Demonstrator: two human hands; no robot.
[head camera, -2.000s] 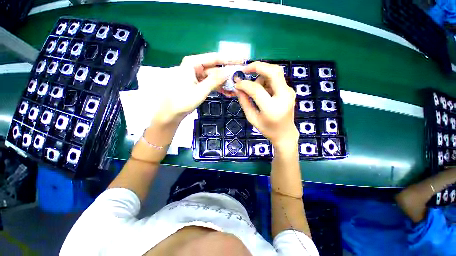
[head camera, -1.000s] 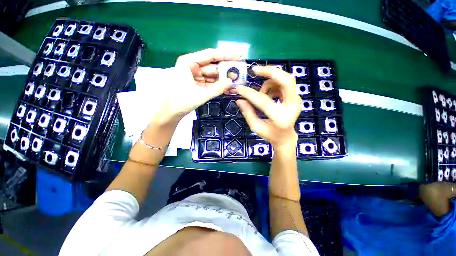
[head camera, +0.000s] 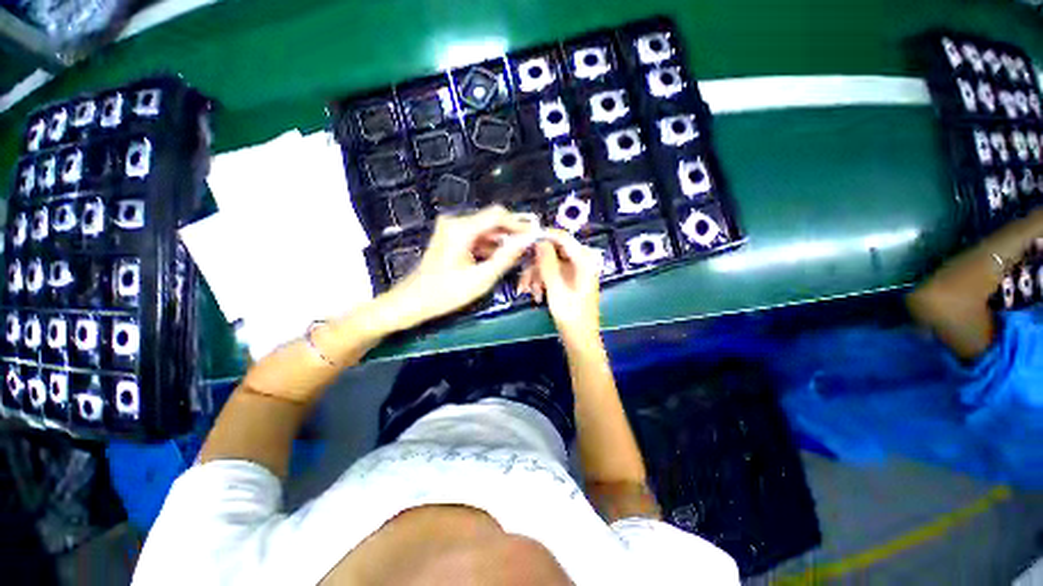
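My left hand (head camera: 471, 261) is over the lower part of the black work tray (head camera: 503, 183). Its fingertips are closed on a small whitish piece (head camera: 533, 228), seen almost edge-on and mostly hidden by the fingers; it looks like the silver-white housing. My right hand (head camera: 568, 275) is just right of it, fingertips meeting the left ones at the piece; whether it grips is unclear. Silver housings with round dark centres (head camera: 623, 143) fill the tray's right columns. Left-column pockets (head camera: 387, 169) show only raised outlines.
White paper sheets (head camera: 280, 189) lie left of the work tray. A thick tray stack (head camera: 172, 263) with housings stands at far left. At far right are a neighbour's filled tray (head camera: 993, 126) and a person's arm (head camera: 972, 292) in a blue sleeve. A dark tray (head camera: 732, 481) is below the bench.
The view has turned and shifted, so the work tray appears higher and tilted. My hands are now lower over the tray. The housing, earlier face-up between them, is mostly hidden.
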